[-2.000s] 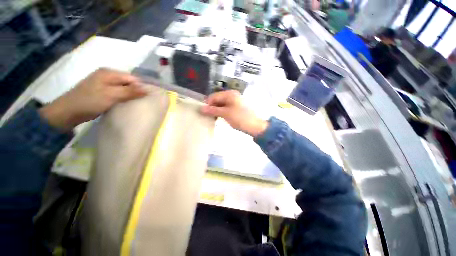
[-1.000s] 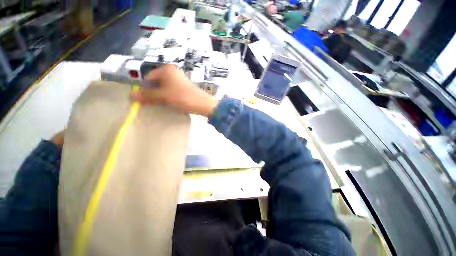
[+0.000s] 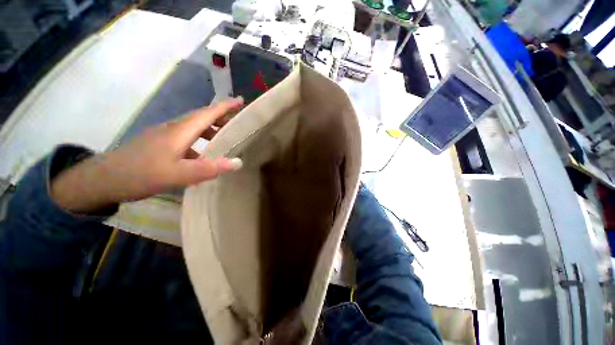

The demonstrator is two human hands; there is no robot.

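Observation:
A beige tube-shaped workpiece (image 3: 243, 222) stands up in front of me with its wide opening facing me and its inside dark brown. My left hand (image 3: 152, 162) is at its upper left rim, thumb over the inner side and fingers at the outer side, spread apart. My right sleeve (image 3: 388, 263) passes behind the right side of the workpiece, which hides my right hand. The sewing machine head (image 3: 249, 71), with a dark grey cover and red mark, is just behind the rim. The yellow seam tape is not visible on the piece.
A tablet-like control panel (image 3: 448, 111) stands right of the machine. A thin black cable and a small dark item (image 3: 413, 236) lie on the white table (image 3: 431, 269). A grey bed plate (image 3: 165, 101) is left of the head. A person (image 3: 553, 64) is at the upper right.
The workpiece has turned from lying flat with its yellow tape showing to standing open towards me. My left hand came up to its rim; my right hand went out of sight behind it.

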